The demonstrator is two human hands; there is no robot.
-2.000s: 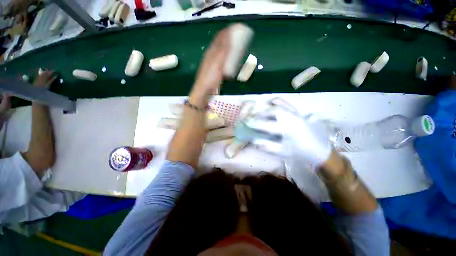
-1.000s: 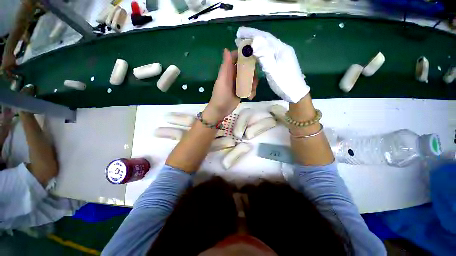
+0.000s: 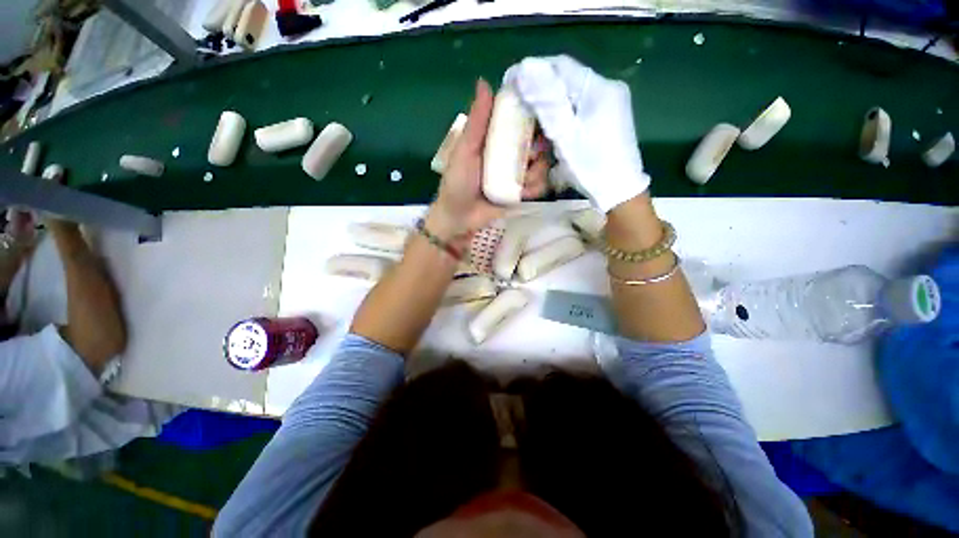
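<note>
A cream plastic housing [image 3: 507, 147] stands lengthwise between my hands above the green belt, its plain curved back showing. My bare left hand [image 3: 468, 179] holds it from the left and below. My right hand [image 3: 591, 126], in a white glove, has its fingers at the upper right of the housing. Several housings [image 3: 551, 256] lie in a pile on the white bench, around a sheet with red dots [image 3: 485, 248]. A grey-green block [image 3: 576, 309] lies right of the pile, partly beside my right forearm.
The green conveyor belt [image 3: 400, 100] carries spaced housings. A dark red can [image 3: 286, 342] lies or stands at left on the bench. A clear bottle [image 3: 820, 305] lies at right. Another person's arm [image 3: 89, 294] is at far left; blue fabric [image 3: 920, 368] is at far right.
The held housing went from my left hand alone to both hands, and now shows its curved back instead of its flat face with the dark spot. Belt housings have shifted left.
</note>
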